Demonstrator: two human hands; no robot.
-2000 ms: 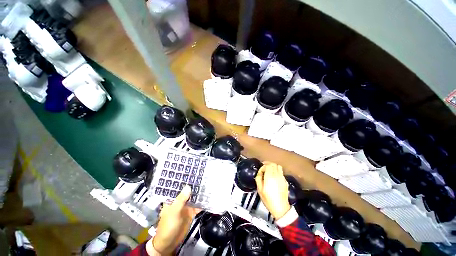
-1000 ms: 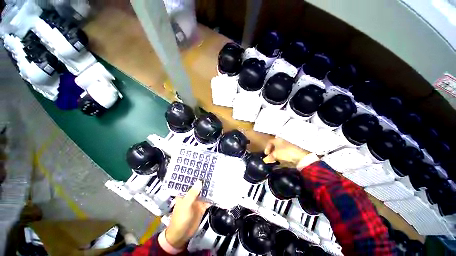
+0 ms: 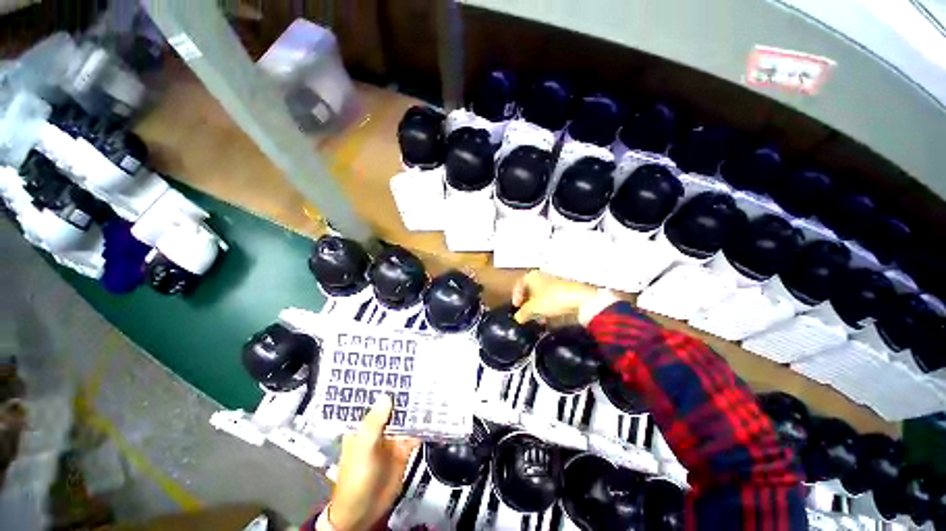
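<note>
My left hand [image 3: 365, 465] holds the flat whitish parts tray [image 3: 441, 389] by its near edge, thumb on top. Small dark parts fill a grid on the tray's left side; its right part shows no dark parts. My right hand [image 3: 552, 298] is at the top of a glossy black camera head [image 3: 506, 338], fingertips bent against or just above it. Whether a small part is between the fingertips cannot be seen. White slotted camera bodies [image 3: 516, 390] lie under the black heads, some below the tray.
Rows of cameras with black heads [image 3: 646, 195] stand on the brown board behind. A grey post [image 3: 259, 124] rises at left centre, beside a clear plastic tub [image 3: 308, 78]. White cameras [image 3: 187, 239] and dark blue cloth [image 3: 122, 256] lie at left on the green bench [image 3: 244, 301]. A shelf crosses above.
The view has shifted, so the scene sits further left. My right hand moved from the near side of the black head to its top, forearm now across the row. My left hand still holds the tray.
</note>
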